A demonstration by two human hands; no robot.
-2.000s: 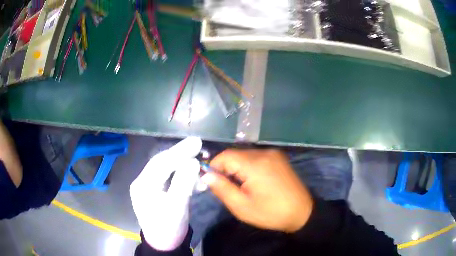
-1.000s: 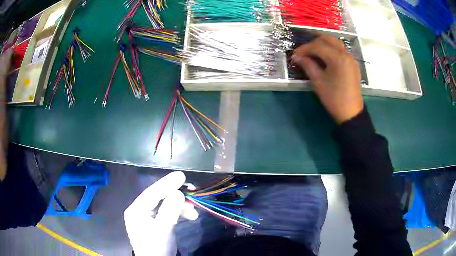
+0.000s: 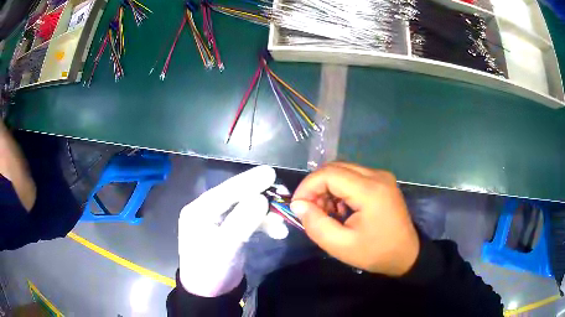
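My left hand (image 3: 226,229), in a white glove, pinches the head of a part-made wire harness (image 3: 285,211) over my lap; the connector housing is mostly hidden by the fingertips. Blue, white and red wires run from it towards the right. My bare right hand (image 3: 359,217) is closed at the harness beside the left fingertips, its thumb and forefinger pinched together. Which wire it grips is too small to tell. The wire fan partly disappears behind the right hand.
A compartment tray (image 3: 372,57) with white wires (image 3: 341,21) and black wires (image 3: 455,37) stands at the back. Another harness (image 3: 275,93) lies beside the tape strip (image 3: 332,114). More harnesses and the neighbour's tray (image 3: 64,52) are left. Blue stools (image 3: 124,186) and a person's arm (image 3: 15,167) flank me.
My right hand has come back from the black wires compartment to the harness at my left fingertips. The camera view has shifted, so the tray sits higher in the picture.
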